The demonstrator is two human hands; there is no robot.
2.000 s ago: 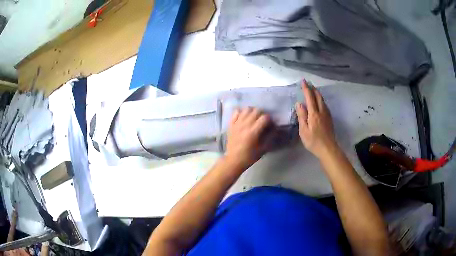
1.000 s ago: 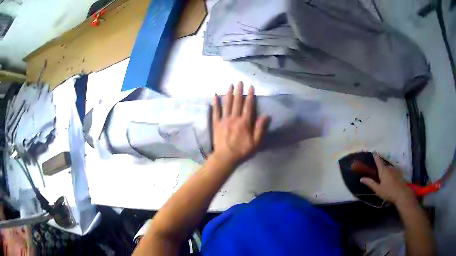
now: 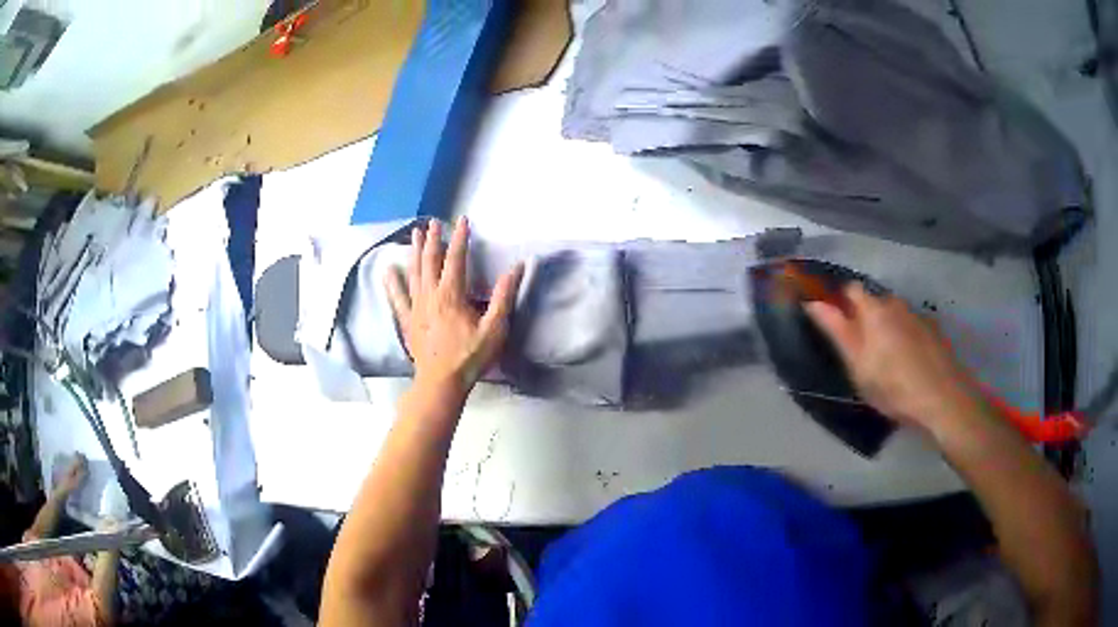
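Observation:
A light-grey garment piece (image 3: 570, 312) lies along the sleeve board in front of me, folded over in the middle. The board's rounded dark-grey end (image 3: 280, 310) shows at the left. My left hand (image 3: 448, 312) lies flat on the left part of the cloth, fingers spread. My right hand (image 3: 877, 349) is closed round the handle of the dark iron (image 3: 819, 355). The iron is at the right end of the grey piece; whether its plate touches the cloth cannot be told. An orange-red sleeve (image 3: 1042, 424) trails right from the iron.
A heap of grey pieces (image 3: 846, 116) lies at the back right. A long blue block (image 3: 429, 110) crosses brown card (image 3: 258, 110) at the back. At left are more grey pieces (image 3: 117, 276), a brown block (image 3: 173, 398), another iron (image 3: 184, 521) and a person's arm (image 3: 55, 500).
My right hand has taken hold of the iron and brought it left to the cloth's right end. My left hand has moved left along the cloth, now folded over in the middle.

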